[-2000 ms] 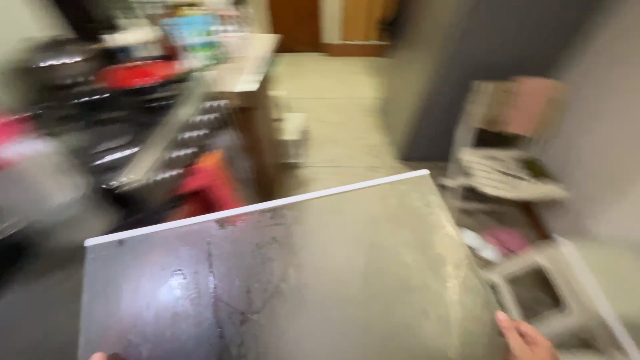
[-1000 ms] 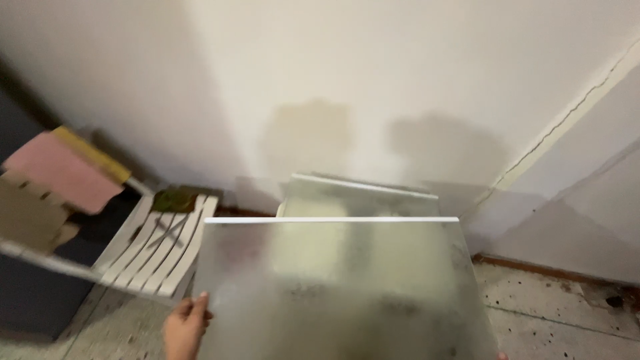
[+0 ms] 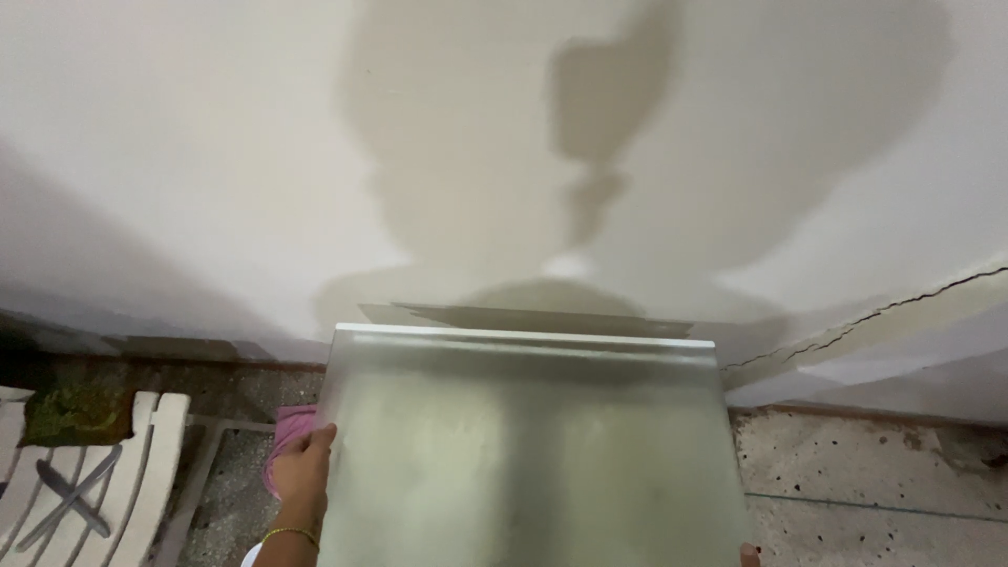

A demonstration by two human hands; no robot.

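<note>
A translucent glass panel (image 3: 528, 457) with a white strip along its far edge fills the lower middle of the head view. My left hand (image 3: 303, 472) grips the panel's left edge, with a thin yellow band around the wrist. Of my right hand (image 3: 750, 555), only a fingertip shows at the panel's lower right edge; the rest is out of view. The panel's far edge lies close to the pale wall (image 3: 236, 173). Behind and beneath the panel, pale shapes show faintly through it, too blurred to name.
At the lower left stands a white slatted chair (image 3: 150, 488) with a dark X mark and a green-brown cloth (image 3: 79, 413) on it. A pink cloth (image 3: 293, 425) is behind my left hand. Speckled floor (image 3: 850, 488) meets the cracked wall at the right.
The view has swung from the cluttered room to the wall, then come closer to it. The panel has moved along in my hands. The second panel seen one second ago is now hidden behind it.
</note>
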